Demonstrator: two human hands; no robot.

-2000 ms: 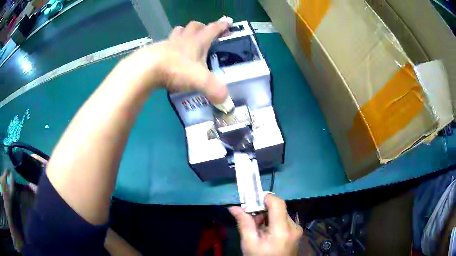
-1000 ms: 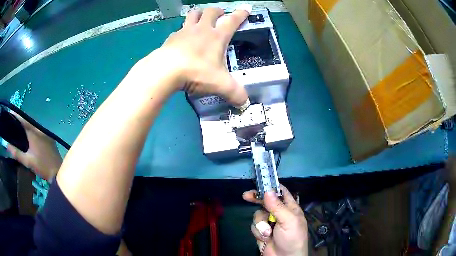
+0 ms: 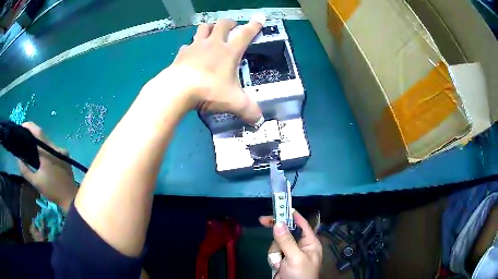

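Observation:
The white-silver screw feeder (image 3: 232, 155) stands on the green bench, its dark hopper (image 3: 266, 62) speckled with screws. My left hand (image 3: 210, 71) is spread over the feeder's left side, fingers at its top rear edge and thumb on the silver block (image 3: 261, 132) at the front. My right hand (image 3: 295, 248) pinches the lower end of the silver feed rail (image 3: 282, 199) below the bench edge. The rail's narrow upper end is at the feeder's front lip; whether it touches is unclear. No screwdriver can be made out in my right hand.
A cardboard carton (image 3: 382, 92) with orange tape is right of the feeder. Small screws (image 3: 94, 121) and teal parts (image 3: 20, 110) lie on the left. Another person's hand (image 3: 52, 169) holds a black corded tool (image 3: 19, 143). Dark grey parts (image 3: 357, 245) are below the bench.
The rail has turned and its flat face with holes now shows. Earlier its upper end was also at the front lip. My left hand stays on the feeder. The neighbour's hand and tool moved into view.

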